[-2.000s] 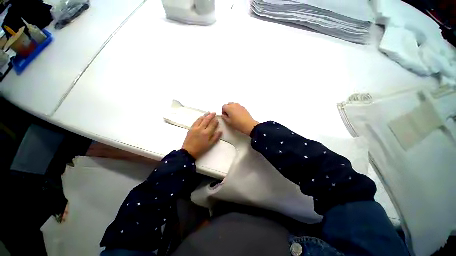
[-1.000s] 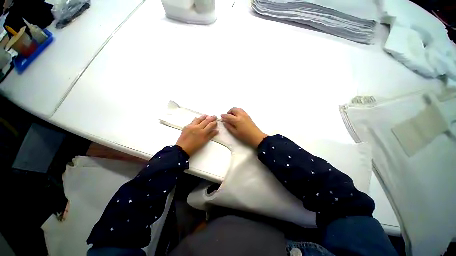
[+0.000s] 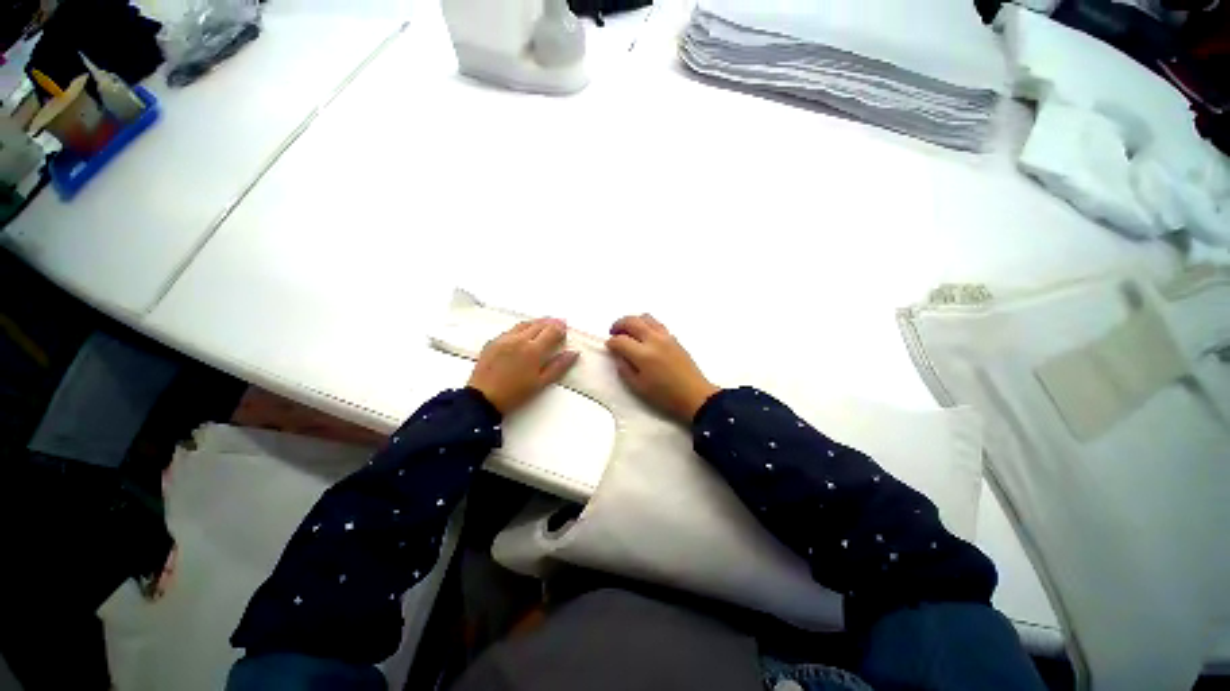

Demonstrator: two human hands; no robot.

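A cream garment panel (image 3: 701, 493) lies on the near edge of the white table, with a curved cutout at its left and part of it hanging over the edge. Its shoulder strap (image 3: 472, 324) points to the upper left. My left hand (image 3: 522, 362) rests on the strap, fingertips at its upper edge. My right hand (image 3: 654, 365) lies on the panel to the right, fingertips bent down at the same edge. A gap shows between the hands. The fabric under the fingertips is hidden, so a pinch cannot be told.
A pile of panels (image 3: 270, 527) lies low at left. A flat pile (image 3: 1106, 459) with a beige piece (image 3: 1113, 367) is at right. Stacked cut pieces (image 3: 850, 84), a white container (image 3: 519, 47) and white crumpled cloth (image 3: 1106, 162) are at the far side. A blue tray (image 3: 105, 146) is far left.
My hands have moved apart along the strap's upper edge, my left hand slightly left and my right hand slightly right. The view has shifted a little, so the table things sit lower.
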